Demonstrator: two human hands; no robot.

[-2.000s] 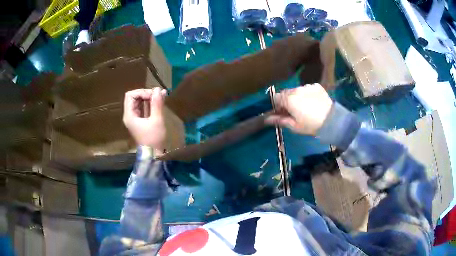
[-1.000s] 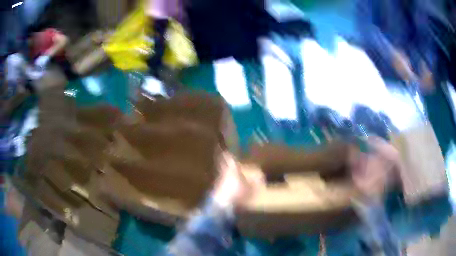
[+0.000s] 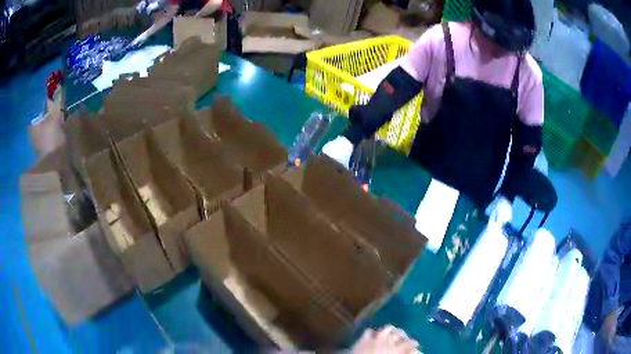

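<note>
Long open brown cardboard boxes (image 3: 311, 256) stand side by side in a group at the centre. More open boxes (image 3: 156, 180) stand in a row to their left. One hand, apparently my left hand (image 3: 386, 341), shows at the bottom edge, just below the near right end of the centre group. It is mostly cut off, and whether it holds anything is hidden. My right hand is not in view.
Across the green table (image 3: 259, 90), a person (image 3: 477, 104) in a dark apron reaches toward the boxes and white rolls (image 3: 477, 276). A yellow basket (image 3: 360, 66) stands beyond. Cardboard pieces (image 3: 76, 269) lie at the left, a white sheet (image 3: 437, 211) right of centre.
The view has swung left and up. The box both hands held is no longer seen in them. Only part of one hand remains at the bottom, and the person opposite now shows clearly.
</note>
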